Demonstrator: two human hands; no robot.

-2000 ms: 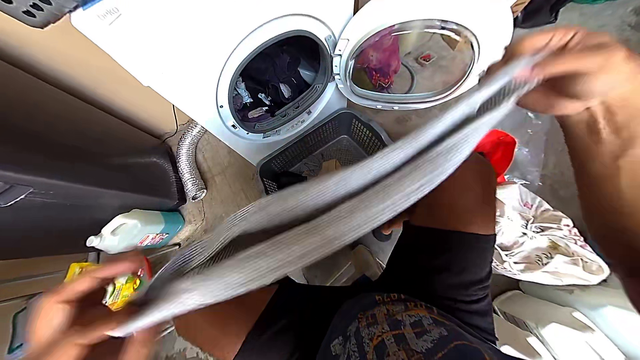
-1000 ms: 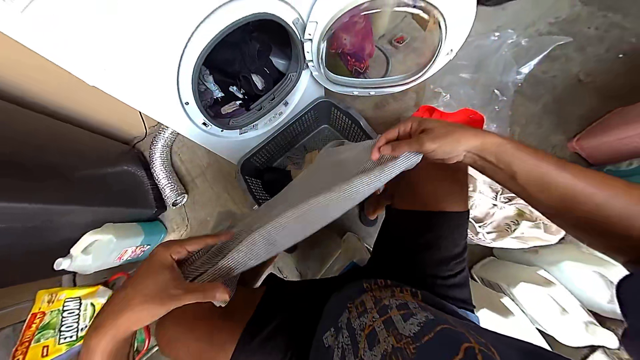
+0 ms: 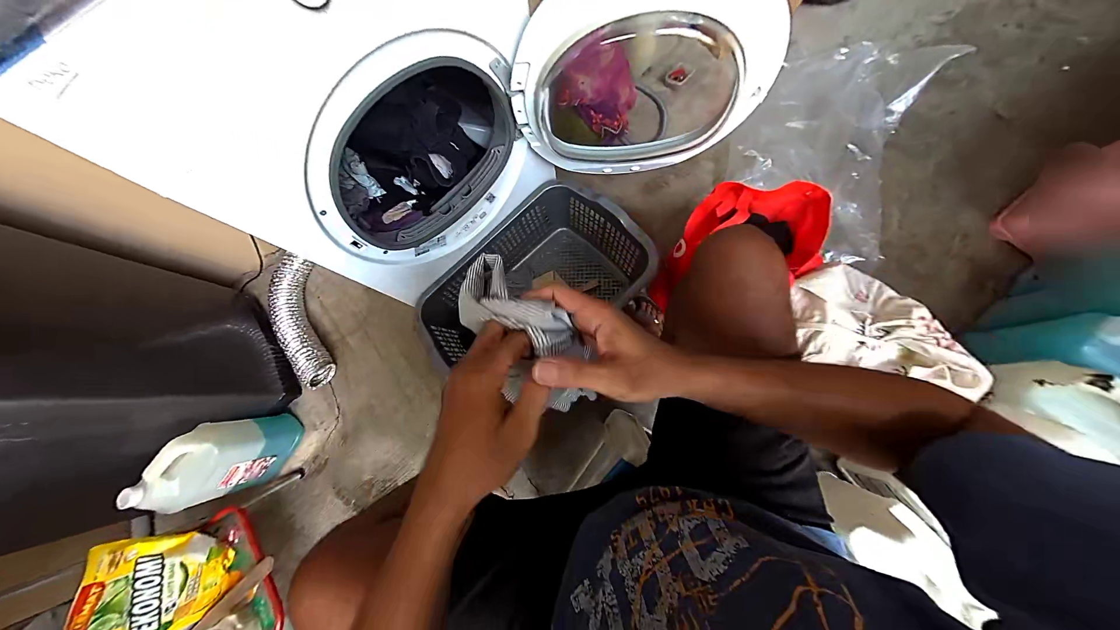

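Observation:
A grey-and-white striped cloth [image 3: 499,306] is bunched up between my two hands, over the near side of a dark grey plastic laundry basket [image 3: 626,229]. My left hand [image 3: 490,407] grips it from the near left, and my right hand [image 3: 617,350] closes on it from the right, thumb towards the other hand. Behind the basket stands a white front-loading machine [image 3: 219,131] with its round door [image 3: 770,52] swung wide. Dark clothes [image 3: 411,131] with a few pale pieces lie in its drum. The basket's bottom is partly hidden by the cloth and hands.
A silver flexible duct hose [image 3: 297,319] and a plastic jug [image 3: 219,464] of bluish liquid lie at left, near a yellow packet [image 3: 131,582]. Right of the basket are red cloth [image 3: 801,210], clear plastic sheeting [image 3: 840,131], patterned pale fabric [image 3: 884,328] and more plastic containers.
The striped cloth was stretched out between my widely spaced hands; now it is gathered into a bundle. Both hands have come together over the basket's near side.

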